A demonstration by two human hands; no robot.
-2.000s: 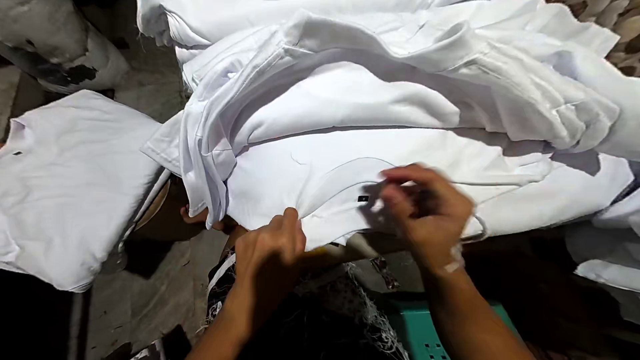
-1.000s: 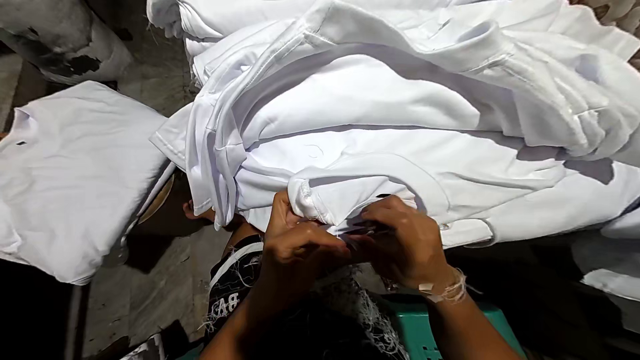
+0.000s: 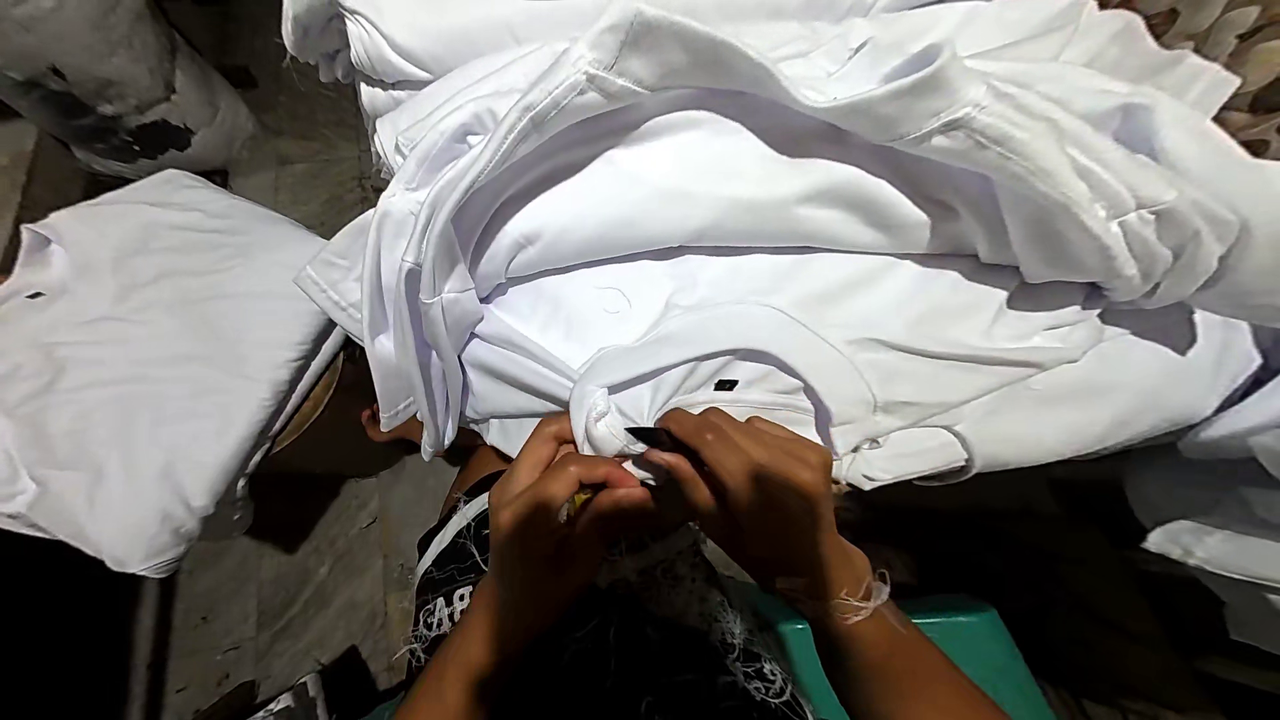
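Observation:
A white T-shirt (image 3: pixel 900 400) lies with its round ribbed collar (image 3: pixel 740 325) toward me, and a small black neck tag (image 3: pixel 726 385) shows inside the opening. My left hand (image 3: pixel 570 490) pinches the shirt's fabric at the left side of the collar; something small and yellow shows between its fingers. My right hand (image 3: pixel 755 480) is beside it, holding a small dark pointed tool (image 3: pixel 652 437) whose tip touches the bunched white fabric. The rest of the tool is hidden in the hand. Loose white threads hang at my right wrist.
More white garments (image 3: pixel 700 180) are heaped just beyond. Another white T-shirt (image 3: pixel 170 350) lies at the left above the tiled floor (image 3: pixel 310 590). A green plastic stool (image 3: pixel 970 640) is below my right arm. A large whitish sack (image 3: pixel 110 80) stands at the upper left.
Both hands were apart on the shirt two seconds ago and have come together at the collar's edge. The collar fabric is now gathered between them, and the dark tip has come into plain view.

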